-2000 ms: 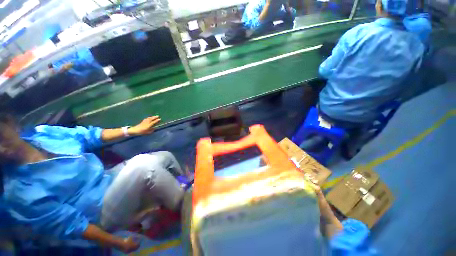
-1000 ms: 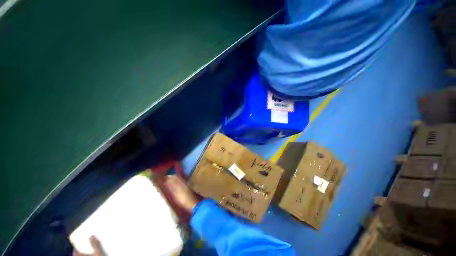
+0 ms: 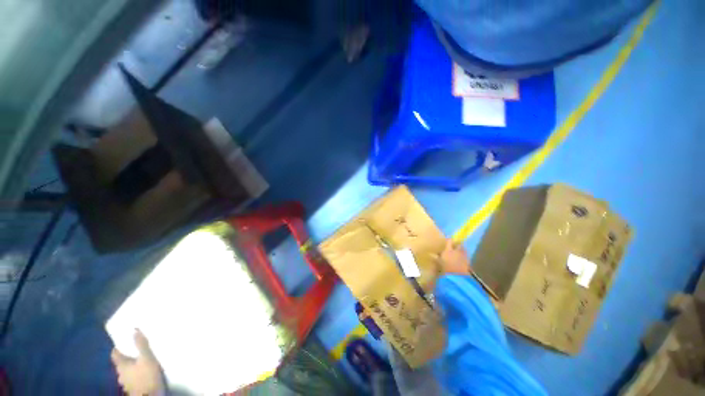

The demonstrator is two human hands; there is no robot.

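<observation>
A red plastic stool with a white top (image 3: 205, 313) stands at the lower left. My left hand (image 3: 141, 366) rests on the near left edge of its white top, fingers spread. My right hand (image 3: 454, 257) is at the right edge of a taped brown carton (image 3: 390, 271) with a white label and handwriting. Its fingers are partly hidden, so its grip cannot be told. A second brown carton (image 3: 560, 267) with a white label stands just right of my right arm.
A person in a blue smock (image 3: 541, 27) sits on a blue stool (image 3: 471, 116) at the top. An open carton (image 3: 154, 174) is under the conveyor at the left. More cartons (image 3: 680, 348) lie at the lower right. A yellow line (image 3: 568, 124) crosses the blue floor.
The view has turned down to the floor. My right hand has moved from beside the red stool to the nearer carton. My left hand stays at the white stool top.
</observation>
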